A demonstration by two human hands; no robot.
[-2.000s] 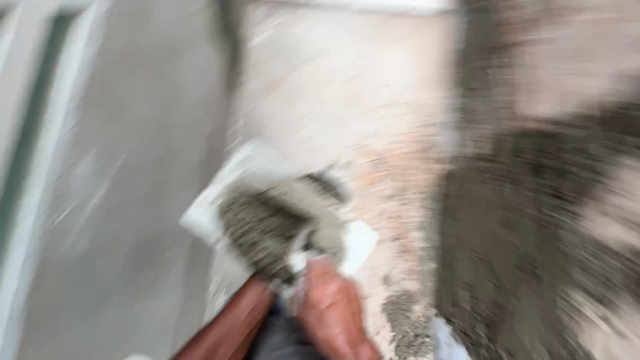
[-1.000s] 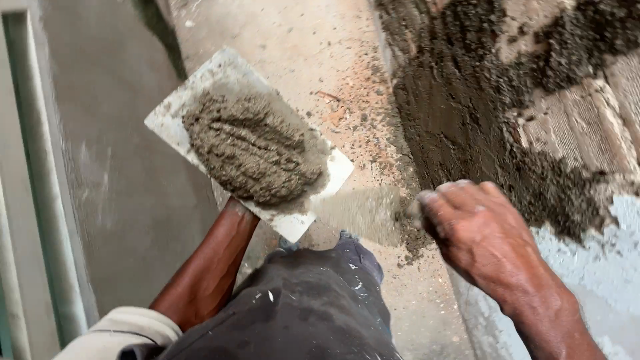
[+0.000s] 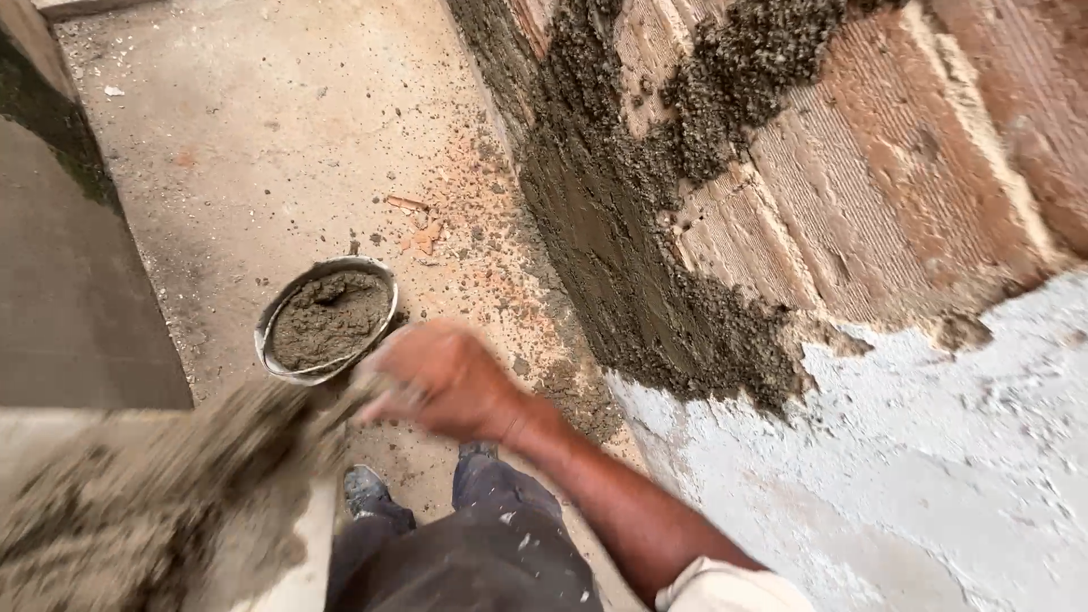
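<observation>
My right hand is closed on the handle of a trowel, whose blurred, mortar-covered blade points left over a load of wet mortar. That mortar lies on a pale plasterer's hawk at the lower left, close to the camera. My left hand is hidden, under the hawk or outside the picture. Just beyond my right hand, a round bucket holds grey mortar on the floor. To the right, rough wet mortar covers part of a wall of ribbed clay blocks.
Brick chips and mortar crumbs lie scattered on the concrete floor along the wall's foot. A grey smooth-faced wall stands at the left. Pale blue-white plaster covers the lower right wall. My shoes are below the bucket.
The view has shifted, and the bucket now shows. My right hand with the trowel has moved left, over to the hawk, which now appears lower left and much nearer the camera.
</observation>
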